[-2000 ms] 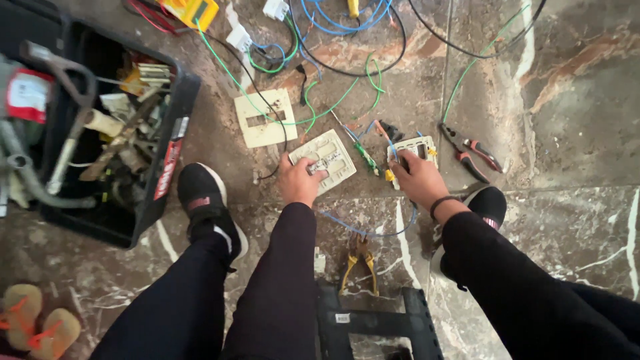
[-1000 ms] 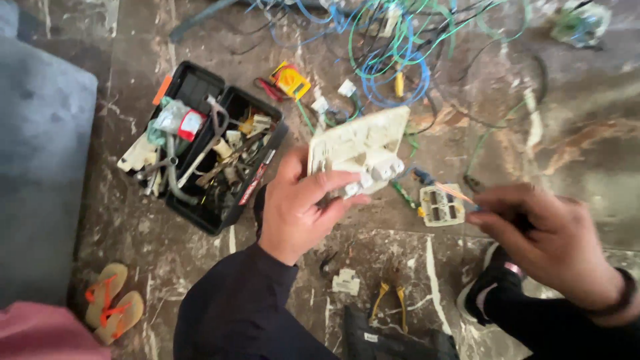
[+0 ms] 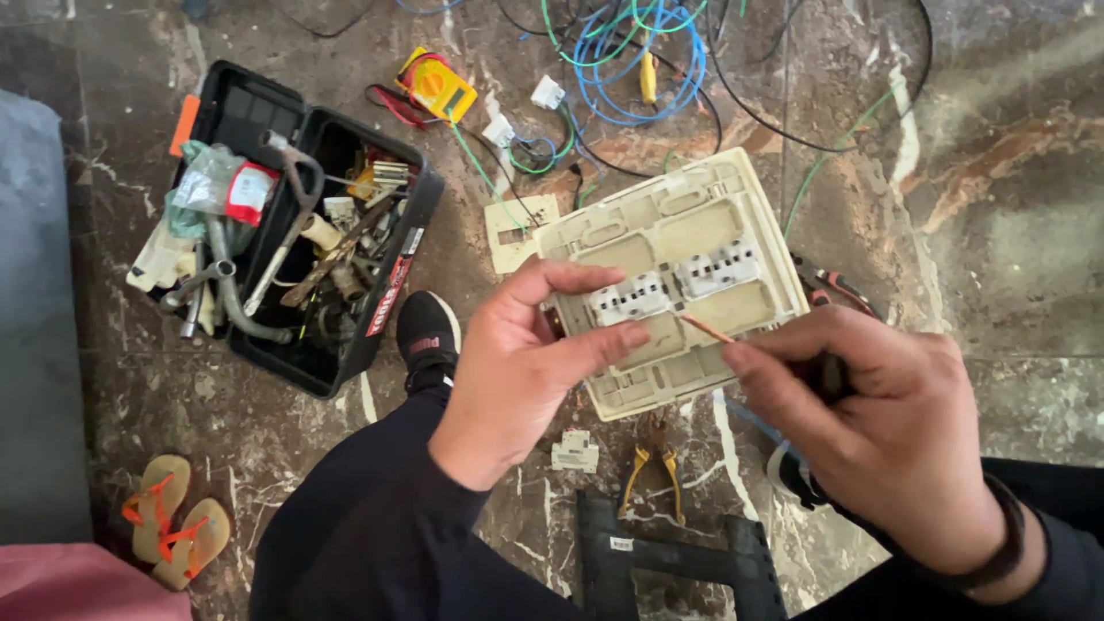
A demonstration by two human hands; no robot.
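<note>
My left hand point(image 3: 539, 362) grips the left side of a cream plastic switch plate point(image 3: 617, 246), its back toward me. Two white switch modules point(image 3: 720, 266) with terminal slots sit side by side in the plate, and my left fingers lie over the left one. Between the thumb and forefinger of my right hand point(image 3: 862, 414) is a wire with a bare copper end point(image 3: 707, 329), which points at the plate near the modules. Whether its tip touches the plate I cannot tell. Below the right hand runs a blue wire point(image 3: 763, 423), partly hidden.
A black toolbox point(image 3: 410, 259) with metal tools lies left. Beyond the plate are a yellow multimeter point(image 3: 438, 86), coiled blue cable point(image 3: 595, 86) and a second cream plate point(image 3: 509, 254). Yellow-handled pliers point(image 3: 636, 474), a circuit breaker point(image 3: 574, 451) and a black plastic frame point(image 3: 681, 556) lie near my legs; red-handled pliers point(image 3: 849, 291) lie right.
Two seconds ago the plate lay low near the floor; my left hand has lifted it and turned its back toward me. My right hand has come in from the right to the plate with the wire.
</note>
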